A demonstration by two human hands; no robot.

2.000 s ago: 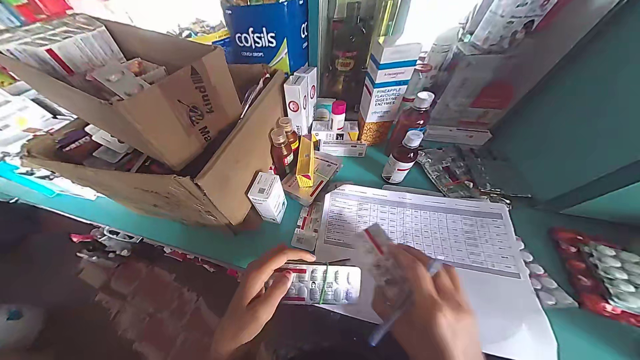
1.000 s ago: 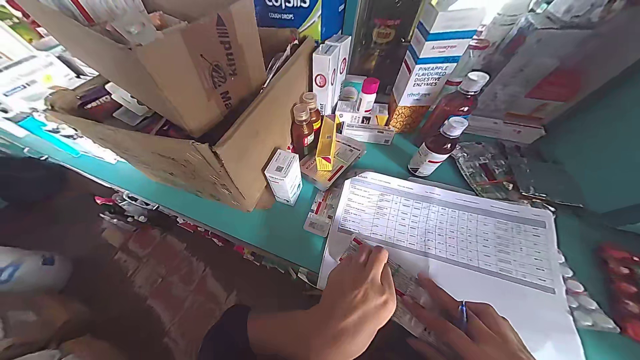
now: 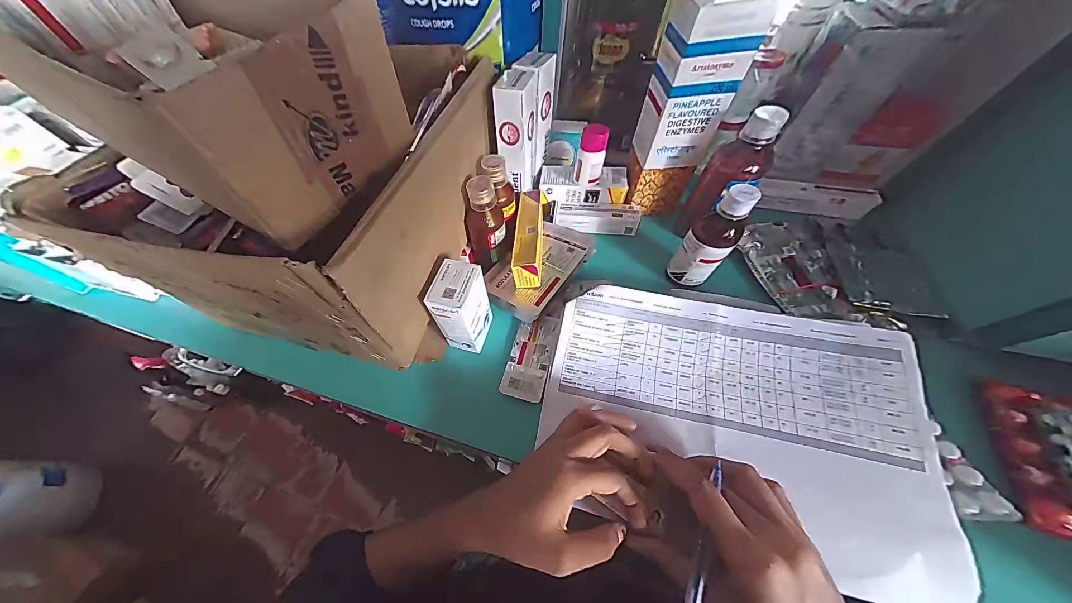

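My left hand [image 3: 569,494] is over the lower left part of a printed paper sheet [image 3: 804,502], its fingers curled towards my right hand; what lies between them is largely hidden. My right hand [image 3: 745,528] rests on the lower part of the sheet with a blue pen [image 3: 703,536] between its fingers. The sheet bears a printed table. Beside its left edge lies a blister strip [image 3: 529,360], and a small white carton [image 3: 459,306] stands to the left of that.
A large cardboard box [image 3: 385,285] fills the left of the green counter [image 3: 377,394]. Behind the sheet stand brown bottles [image 3: 710,239], a yellow carton [image 3: 528,239] and a tall digestive enzyme carton [image 3: 682,109]. Blister packs [image 3: 1026,444] lie at the right.
Two seconds ago my hands were apart, the left on a banded bundle of blister strips, the right with a strip and the pen. Now they are together over the sheet; the view has shifted.
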